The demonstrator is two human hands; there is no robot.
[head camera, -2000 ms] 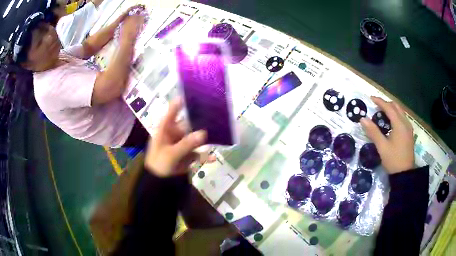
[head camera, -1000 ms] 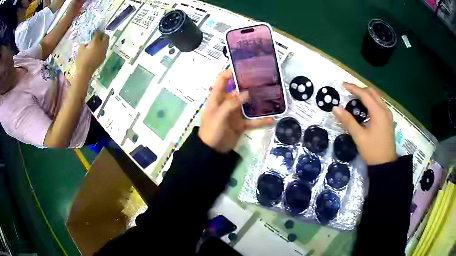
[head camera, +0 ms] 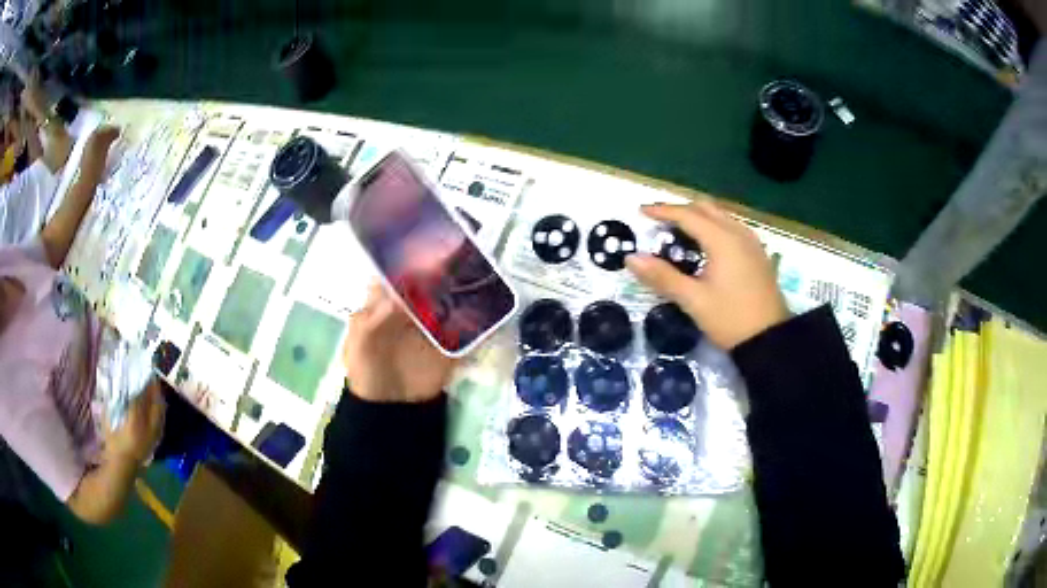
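Observation:
My left hand (head camera: 398, 350) holds a smartphone (head camera: 427, 255) with a pale edge and a lit pinkish screen, tilted above the bench. My right hand (head camera: 723, 272) is over the third round panel (head camera: 680, 250) in a row, with thumb and fingers at its edges; whether it grips the panel cannot be told. Two more black round panels with white spots, one at the left (head camera: 556, 239) and one in the middle (head camera: 612, 245), lie beside it. Below them a clear blister tray (head camera: 494, 459) holds rows of dark discs.
A black cylindrical unit (head camera: 308, 173) stands on the printed bench cover (head camera: 379, 144), left of the phone. Another cylinder (head camera: 788, 132) stands on the green conveyor belt (head camera: 551, 69), with one more at the upper left. Yellow sheets (head camera: 976, 448) lie at right. A person in pale pink is at left.
The view has turned, so the bench lies more level. The phone has tilted to the left, and my left hand is partly behind it. My right hand remains at the third panel.

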